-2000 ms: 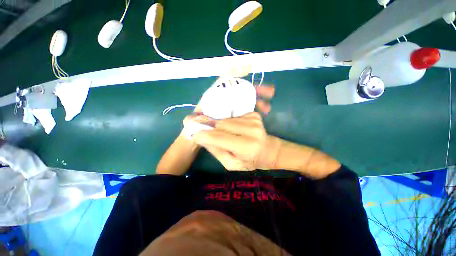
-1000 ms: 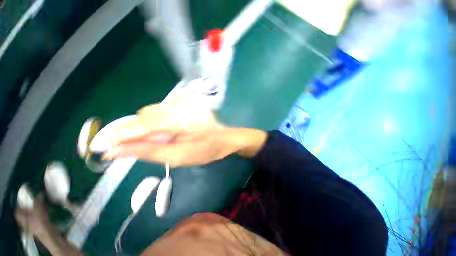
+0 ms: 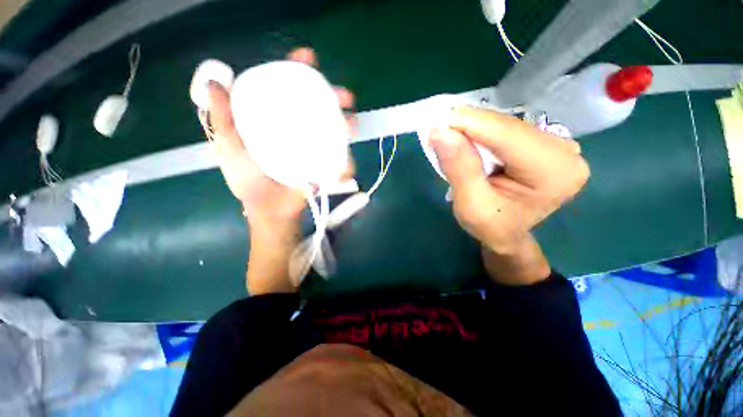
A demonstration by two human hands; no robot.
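Note:
My left hand [image 3: 261,191] holds a white rounded device [image 3: 289,122] up over the rail, with its smooth white face towards me. White cord loops [image 3: 320,212] hang from the device's lower end, partly blurred. Another thin cord with a small white piece [image 3: 350,208] hangs at its right. My right hand [image 3: 517,175], to the right and apart from the device, pinches a white piece [image 3: 432,151], which looks like the wiping cloth and is partly hidden by the fingers. The dispenser's silver top [image 3: 556,128] shows just behind my right hand.
A pale rail [image 3: 175,164] crosses the green bench [image 3: 163,236]. Beyond it lie white devices [image 3: 112,114] with cords. A red-capped bottle [image 3: 591,102] stands by a slanting support [image 3: 570,49]. White wipes [image 3: 102,204] lie left, yellow sheets [image 3: 733,147] far right.
The view has swung back from the right side to the bench. My left hand now holds a device up at centre left. My right hand is apart from it with the white piece pinched.

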